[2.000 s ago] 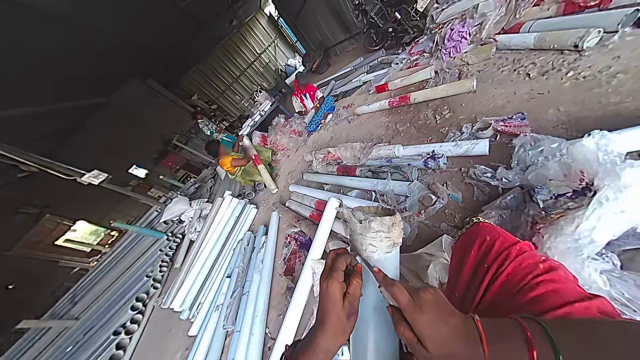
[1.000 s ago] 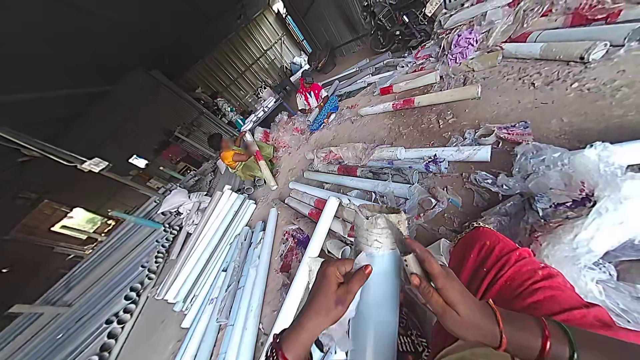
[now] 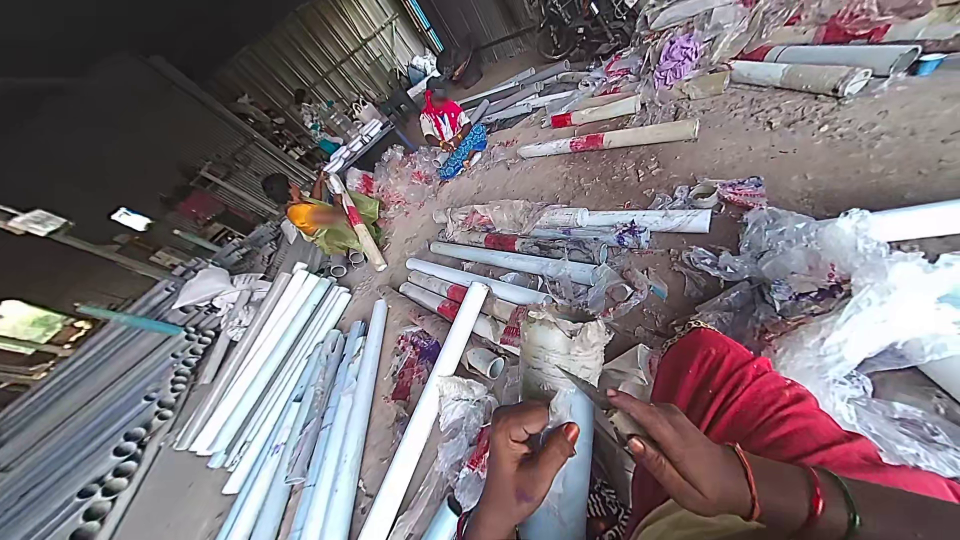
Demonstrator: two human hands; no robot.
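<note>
A wide pale blue plastic pipe [image 3: 564, 465] stands tilted in front of me, its upper end wrapped in dirty whitish covering [image 3: 562, 349]. My left hand [image 3: 521, 457] is curled at the pipe's left side, pinching what looks like thin translucent plastic film against it. From the right, my right hand [image 3: 671, 450] grips a knife [image 3: 589, 390], its blade lying against the pipe just below the covering. Bangles ring my right wrist. Beside my left hand lies crumpled clear plastic [image 3: 461, 412].
A long white pipe [image 3: 427, 405] leans close on the left, near rows of pale pipes [image 3: 360, 405]. Red-banded pipes [image 3: 487, 300] lie ahead. Loose plastic film [image 3: 885, 322] is heaped at right. Two people [image 3: 322, 217] sit farther off among pipes.
My left hand has moved off the covering at the pipe's top, down to its left side. The knife blade shows more plainly now, lower on the pipe.
</note>
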